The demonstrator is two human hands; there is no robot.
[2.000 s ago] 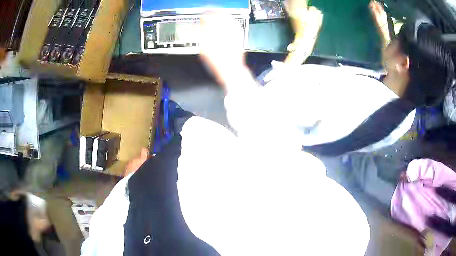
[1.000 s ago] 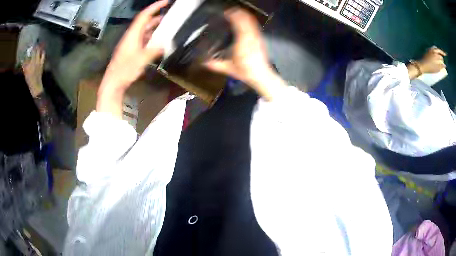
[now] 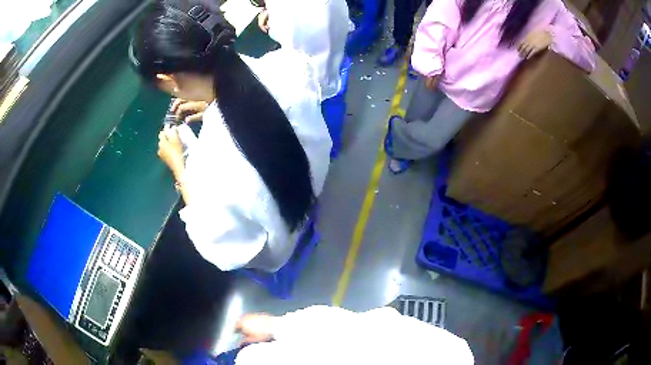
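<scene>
My right hand [image 3: 255,326] shows small and blurred at the bottom edge, at the end of a white sleeve. Whether its fingers hold anything cannot be told. My left hand is out of the picture. The bench scale [image 3: 84,267], with a blue platform and a white keypad and display panel, sits on the green-topped bench [image 3: 135,164] at the left, apart from my hand. No product box is clearly visible near my hand.
A long-haired person in white [image 3: 235,157] sits at the bench beyond the scale. Another person in white is behind. A person in pink [image 3: 467,60] stands by large cartons [image 3: 535,142] on a blue pallet [image 3: 471,246]. A yellow floor line [image 3: 364,214] runs between. A red object [image 3: 532,335] lies lower right.
The view has swung right, towards the aisle and large cartons. The dark box between my hands and the open cartons have left the picture. My left hand has gone out of view.
</scene>
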